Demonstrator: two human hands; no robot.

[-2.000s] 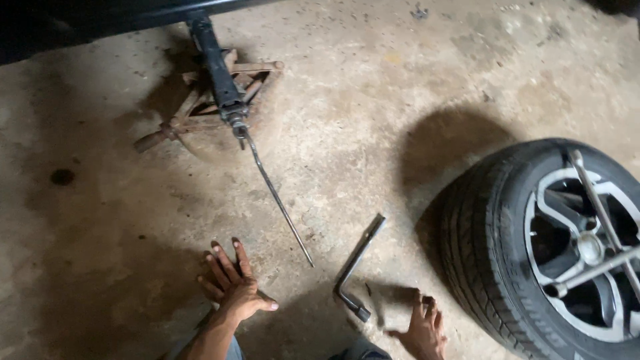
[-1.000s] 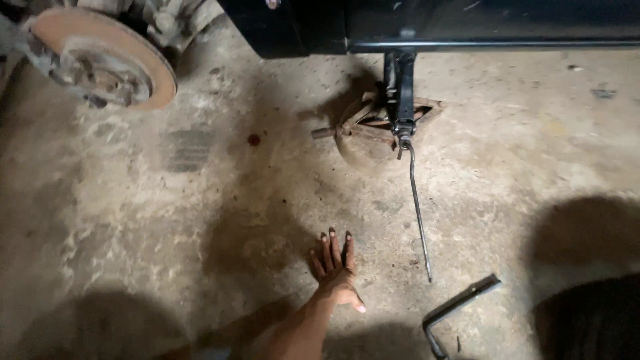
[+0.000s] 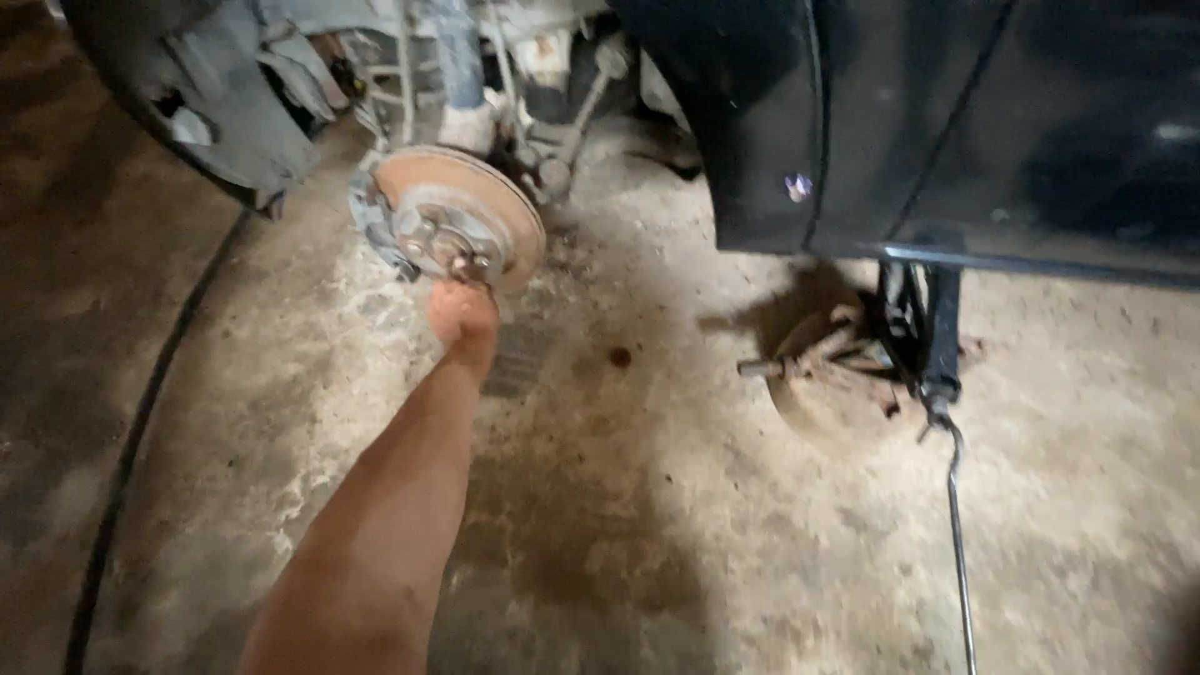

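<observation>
My left hand point(image 3: 464, 305) reaches up to the lower edge of the wheel hub point(image 3: 450, 242), at the middle of a rusty brake disc point(image 3: 497, 211). Its fingers are at the hub's studs, partly hidden behind the back of the hand, so their grip is not clear. A brake caliper point(image 3: 373, 220) sits at the disc's left side. Above the disc are the strut point(image 3: 459, 56) and other suspension parts of the raised car. My right hand is out of view.
A scissor jack point(image 3: 834, 361) stands under the sill of the dark car body point(image 3: 900, 141), beside a black jack post point(image 3: 942, 323). A bent metal crank rod point(image 3: 956, 534) extends from it toward me. A black hose or cable point(image 3: 150, 403) runs along the concrete floor at left.
My left hand has gone from over the floor to the wheel hub. The view has swung left and my right hand, the L-shaped wheel wrench and the wheel have left it.
</observation>
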